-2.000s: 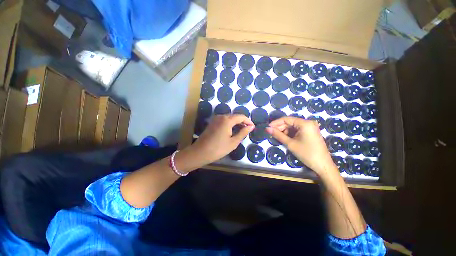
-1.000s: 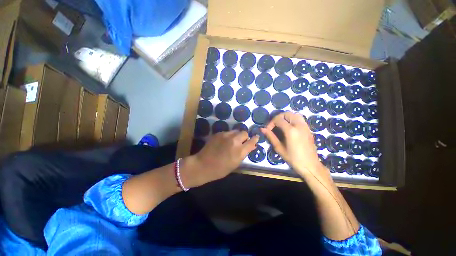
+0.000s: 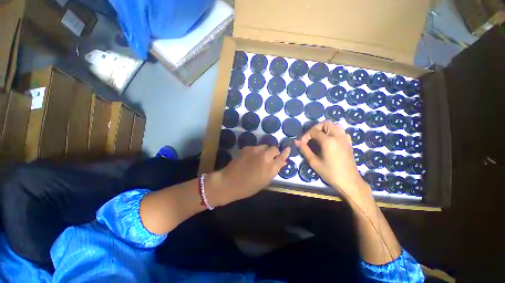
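Round black parts stand in rows in a white foam tray (image 3: 339, 185) inside an open carton (image 3: 213, 119). Matt-faced parts (image 3: 292, 127) fill the left columns and shiny ringed parts (image 3: 375, 118) the right ones. My left hand (image 3: 252, 168) lies over the lower left rows, its fingertips at the left edge of one part (image 3: 287, 146). My right hand (image 3: 328, 149) is at the same part's right side, thumb and index finger close together. Whether a thin disc is between the fingertips is too small to tell. The hands hide several parts beneath them.
The carton lid (image 3: 332, 25) stands open at the far side. Brown cartons (image 3: 61, 121) stand at the left, and dark stacked cartons at the right. A person's blue clothing (image 3: 171, 25) shows at the top left beside a white-topped box (image 3: 191, 41).
Since two seconds ago, both hands have come down onto one part, the left moving lower and right. In the last second they have barely moved, while the view has shifted slightly.
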